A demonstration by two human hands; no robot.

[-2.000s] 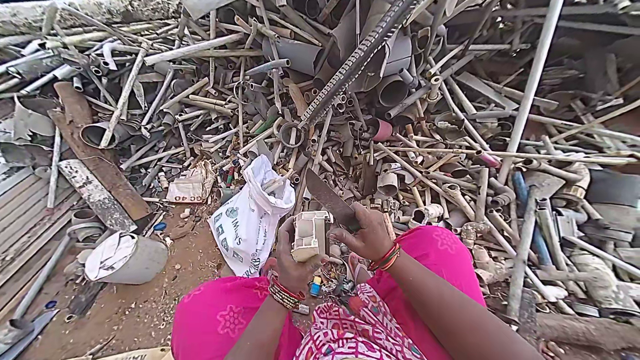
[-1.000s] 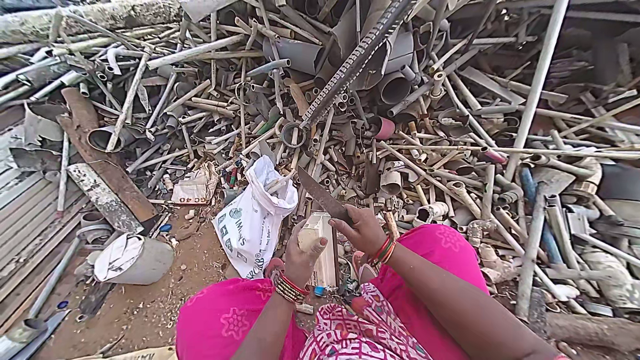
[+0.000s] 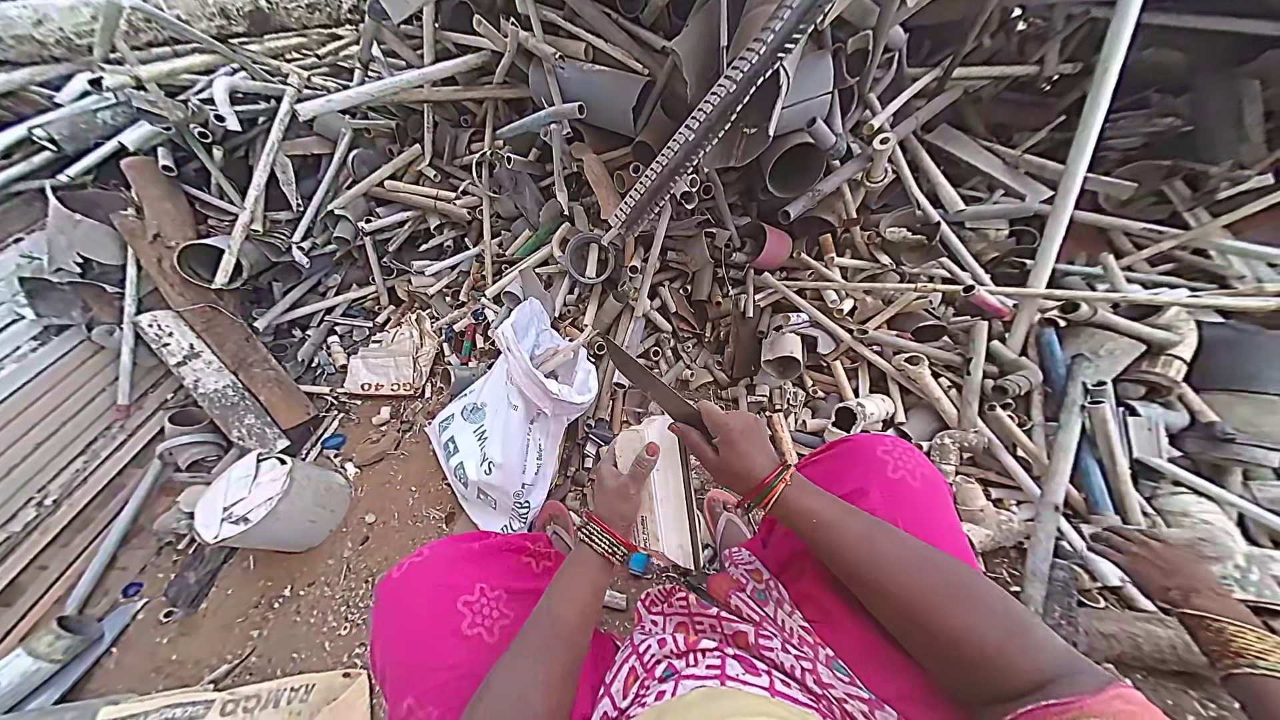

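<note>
My right hand [image 3: 735,447] grips the near end of a long flat dark blade [image 3: 652,384], whose far end points up and left. My left hand [image 3: 622,490] is at the left edge of a cream flat-faced plastic piece [image 3: 668,500] that stands between my feet. A pale bit shows by its thumb, but whether the fingers hold it cannot be told. Left of the hands, a white printed sack [image 3: 510,430] stands open at the top with pale pieces in its mouth.
Scrap pipes and fittings [image 3: 700,270] are heaped in front and to the right. A grey bucket [image 3: 300,510] with white material stands at left, near stacked slats [image 3: 70,430]. Another person's hand [image 3: 1160,570] with bangles is at the lower right. A dark ribbed strip [image 3: 710,115] slants overhead.
The small cream piece seen in my left hand a second ago is no longer plainly visible. The other person's hand has come into view at the lower right.
</note>
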